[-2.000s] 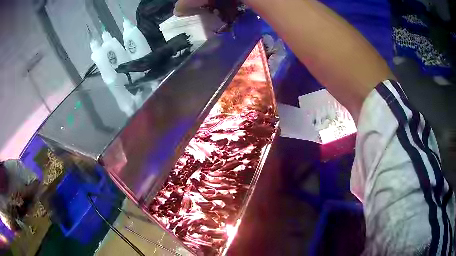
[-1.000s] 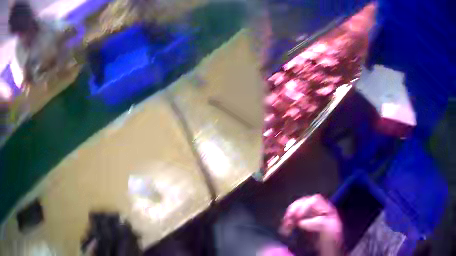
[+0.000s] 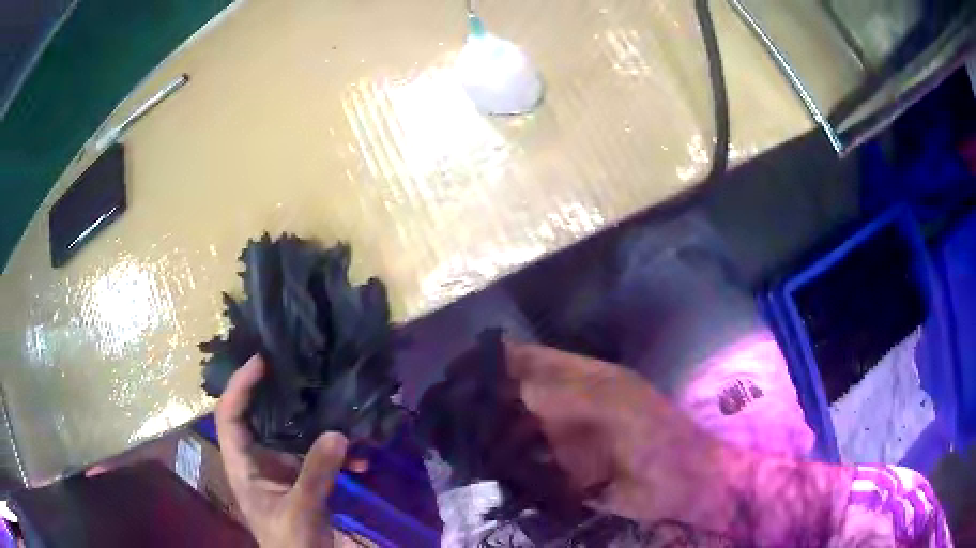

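Note:
My left hand (image 3: 280,487) holds a black ruffled flower head (image 3: 310,332) with jagged edges at the front edge of the table (image 3: 268,139). My right hand (image 3: 621,428) holds dark crumpled petal pieces (image 3: 482,428) over the lap, just right of the flower head. How many pieces it holds cannot be told. A white glue bottle (image 3: 501,77) with a blue-green tip lies on the table at the top middle.
A black phone (image 3: 89,206) and a thin pen (image 3: 141,111) lie at the left. A black cable (image 3: 715,96) crosses the table at the right. A blue bin (image 3: 867,310) with dark and white contents stands on the right.
The view has turned from the clear-sided tray of reddish petals to the table front. My right hand, first reaching past the tray, is now beside the flower head with dark pieces.

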